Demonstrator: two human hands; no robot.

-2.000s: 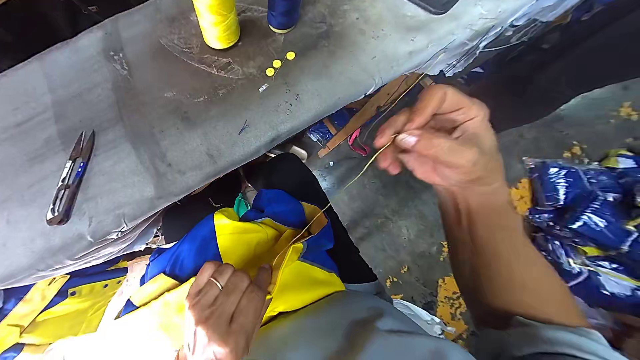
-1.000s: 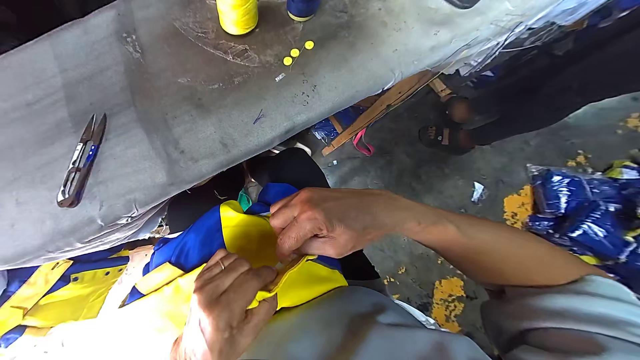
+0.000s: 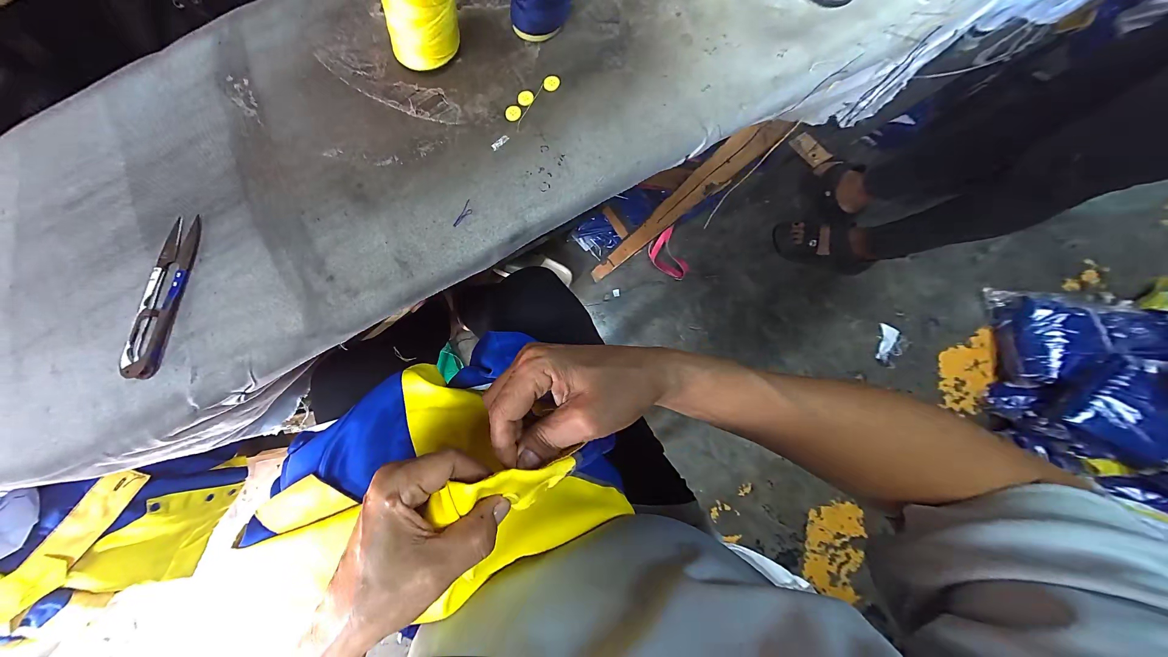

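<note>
A yellow and blue garment (image 3: 547,520) lies over my lap. My left hand (image 3: 424,538) pinches a fold of its yellow cloth between thumb and fingers. Just above that fold, the fingertips of my right hand (image 3: 557,406) are closed together at the cloth's edge; whether they hold a needle or thread is too small to tell. On the grey covered table lie thread snips (image 3: 160,301) at the left and several yellow buttons (image 3: 526,98). A yellow thread spool (image 3: 422,32) and a blue thread spool (image 3: 540,16) stand at its back.
The grey table (image 3: 274,219) has its edge just beyond my lap. More yellow and blue garments (image 3: 164,538) lie at the lower left. Plastic-wrapped blue bundles (image 3: 1086,383) rest on the floor at right. A person's sandalled feet (image 3: 826,228) and a wooden bar (image 3: 693,201) are beyond the table edge.
Two seconds ago my right hand was raised to the right, drawing a yellow thread away from the cloth. It has come back down to the garment beside my left hand, which keeps its pinch.
</note>
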